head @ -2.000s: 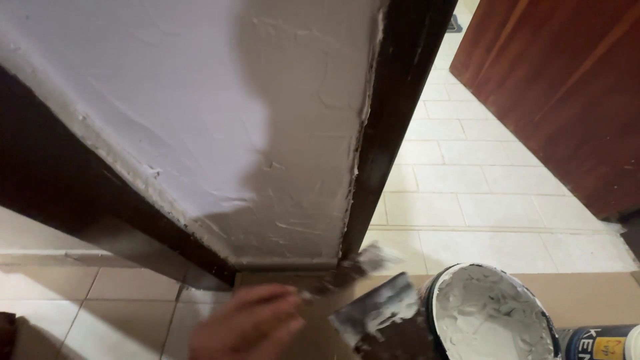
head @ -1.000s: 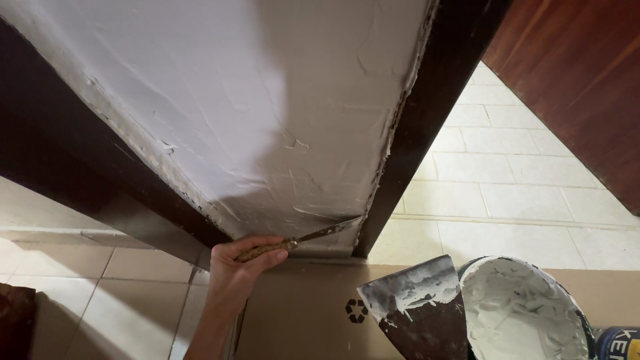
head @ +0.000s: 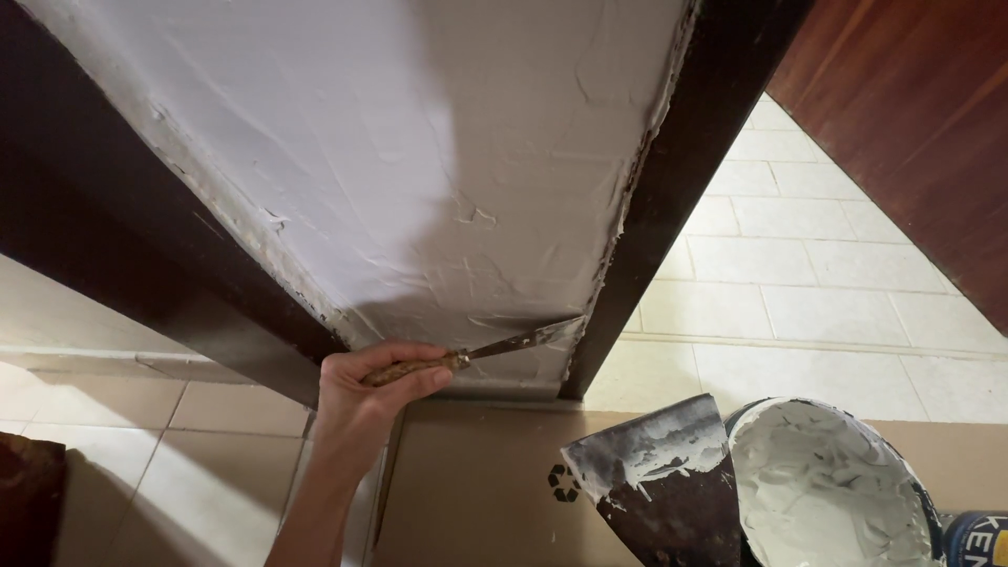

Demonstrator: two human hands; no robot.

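Observation:
My left hand (head: 378,382) is closed around the handle of a narrow putty knife (head: 512,342). The knife's blade lies against the lower part of a white plastered wall strip (head: 488,213), its tip at the strip's right edge beside a dark wooden door frame (head: 669,197). At the lower right, a broad putty knife (head: 669,472) bears white filler across its blade. It overlaps the left side of a round bucket of white filler (head: 827,480). The broad knife's handle is below the view. My right hand is out of view.
Cardboard (head: 472,480) covers the floor below the wall. A second dark wooden frame (head: 134,205) borders the plaster on the left. Beyond the doorway are pale floor tiles (head: 835,307) and a reddish-brown wooden door (head: 913,142). A labelled container (head: 976,539) stands right of the bucket.
Two seconds ago my left hand was lower, with the narrow knife near the broad one. It has risen, and the narrow blade now lies against the plaster. The view has shifted a little.

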